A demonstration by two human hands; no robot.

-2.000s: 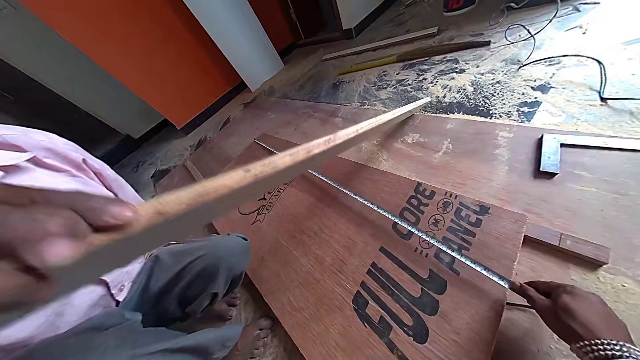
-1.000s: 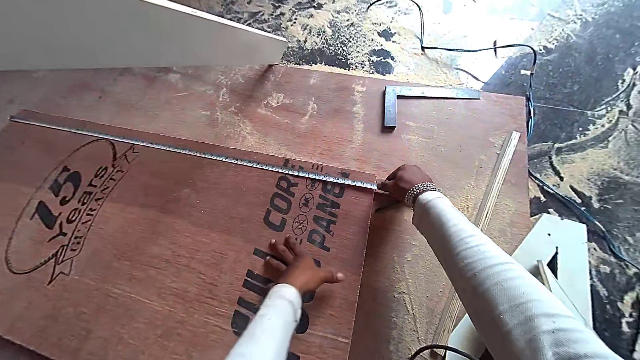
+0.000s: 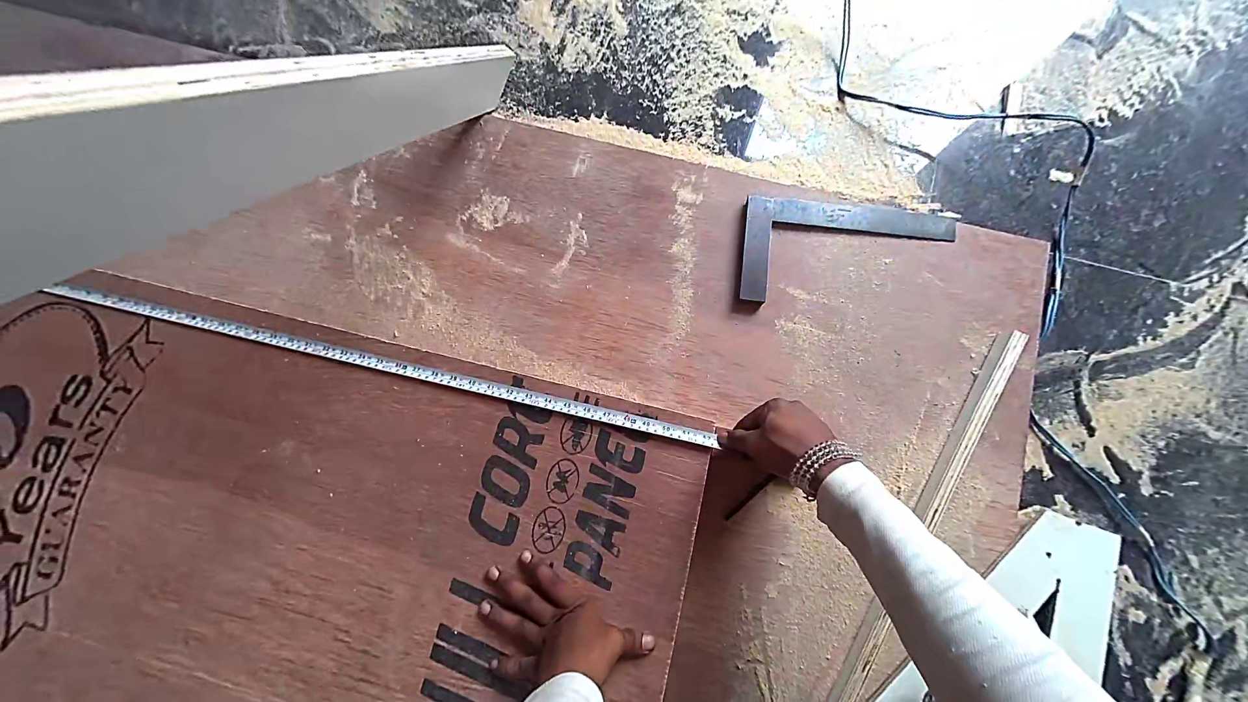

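A steel tape measure blade (image 3: 390,367) lies across the printed plywood panel (image 3: 322,507), close to its far edge. My right hand (image 3: 780,437), with a beaded bracelet at the wrist, grips the blade's end at the panel's right edge. A thin dark stick-like object (image 3: 749,497) pokes out below that hand; what it is I cannot tell. My left hand (image 3: 561,624) rests flat on the panel over the black lettering, fingers spread, holding nothing. Beyond the panel, a metal try square (image 3: 838,219) lies on a larger reddish plywood sheet (image 3: 624,273).
A board with a grey face (image 3: 244,146) juts in from the upper left. A narrow plywood strip (image 3: 936,507) lies to the right of my right hand. Cables (image 3: 1072,195) run over the sawdust-strewn floor (image 3: 1150,253). A white board piece (image 3: 1068,575) is at the lower right.
The view has swung over the panel since two seconds ago, when a person in pink was at the left. From one second ago, my left hand's fingers have spread and lie flatter.
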